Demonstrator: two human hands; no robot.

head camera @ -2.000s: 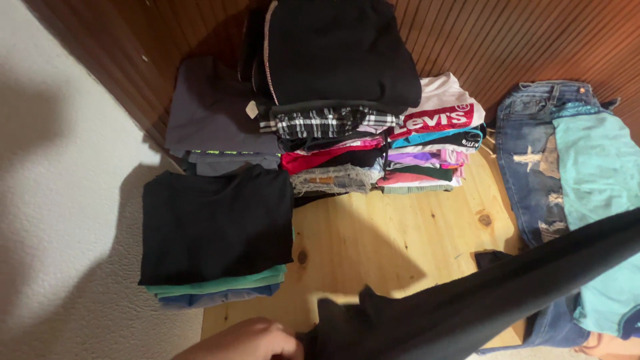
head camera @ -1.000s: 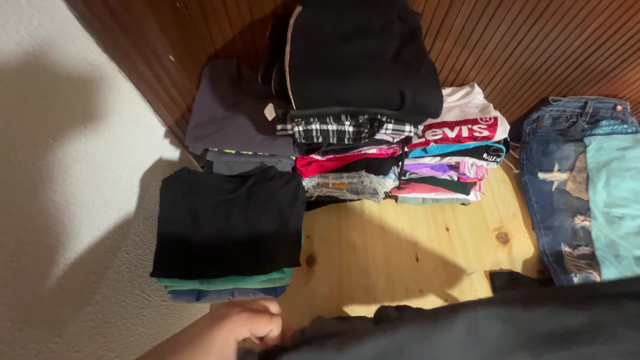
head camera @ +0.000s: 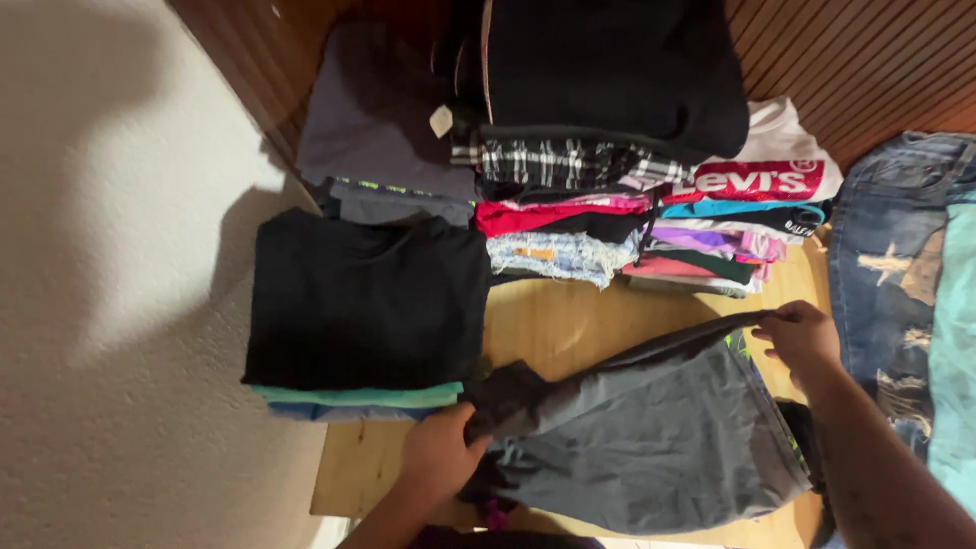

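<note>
A dark grey garment (head camera: 633, 450) lies spread low over the wooden surface, with a patterned trim along its right edge. My left hand (head camera: 442, 454) grips its gathered left end, beside the stack topped by a folded black garment (head camera: 366, 305). At its upper right corner, my right hand (head camera: 804, 343) pinches the cloth between thumb and fingers. Beyond the hands are folded clothes: a grey garment (head camera: 381, 114), a large black garment (head camera: 610, 69) over black-and-white plaid cloth (head camera: 564, 162), frayed denim (head camera: 564, 255), and a white Levi's shirt (head camera: 770, 152) on a colourful pile.
Ripped blue jeans (head camera: 862, 229) and a turquoise garment (head camera: 957, 343) lie at the right. A textured pale wall (head camera: 152, 305) borders the left, and ribbed brown wood panelling (head camera: 839, 61) rises behind. Part of the light wooden surface (head camera: 564, 328) shows between the stacks and the grey garment.
The dark cloth, earlier stretched across the lower right, now lies spread as a grey garment. My right hand has come plainly into view holding its corner; my left hand still holds the other end.
</note>
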